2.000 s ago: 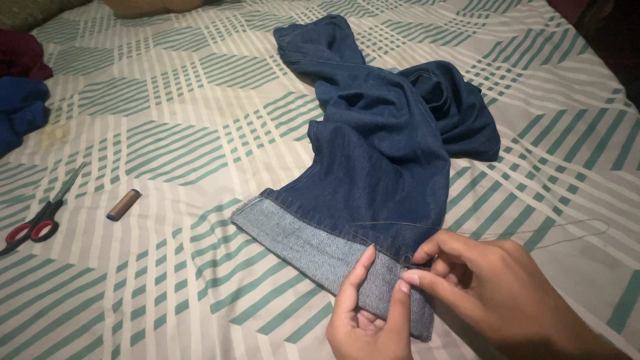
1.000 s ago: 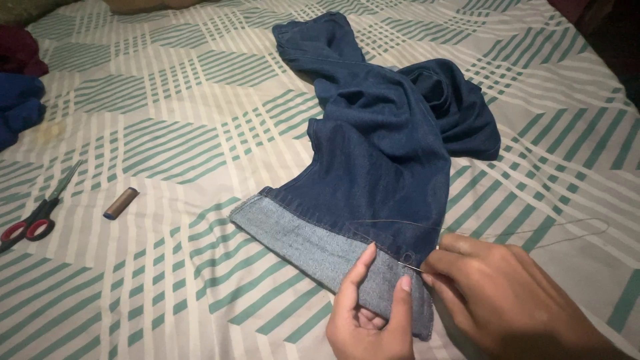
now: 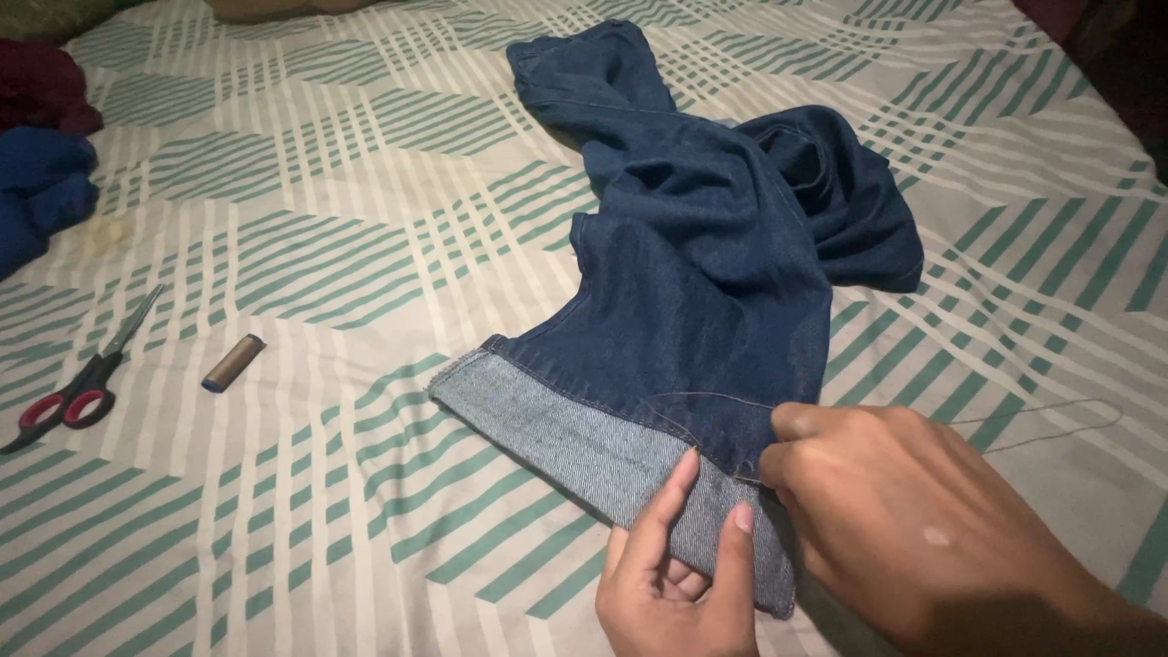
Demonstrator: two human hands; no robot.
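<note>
A dark blue denim garment (image 3: 703, 274) lies crumpled on the bed, its near end turned up into a pale cuff (image 3: 566, 438). My left hand (image 3: 680, 575) grips that cuff from the near edge, index finger and thumb on its face. At the cuff's upper seam, near its right end, my right hand (image 3: 894, 511) has its fingers pinched on what seems to be a needle, mostly hidden by them. Light brown thread (image 3: 721, 395) crosses the denim above the seam, and a loop of it extends over the sheet to the right of my right hand.
Scissors (image 3: 87, 392) with black and red handles lie at the left on the patterned bedsheet (image 3: 319, 538). Beside them is a spool of brown thread (image 3: 234, 363). Blue cloth (image 3: 41, 196) and dark red cloth (image 3: 46, 87) are bunched at the far left.
My right hand's fingertips have shifted slightly right, off the spot beside my left thumb where they were two seconds ago. My left hand keeps its hold on the cuff.
</note>
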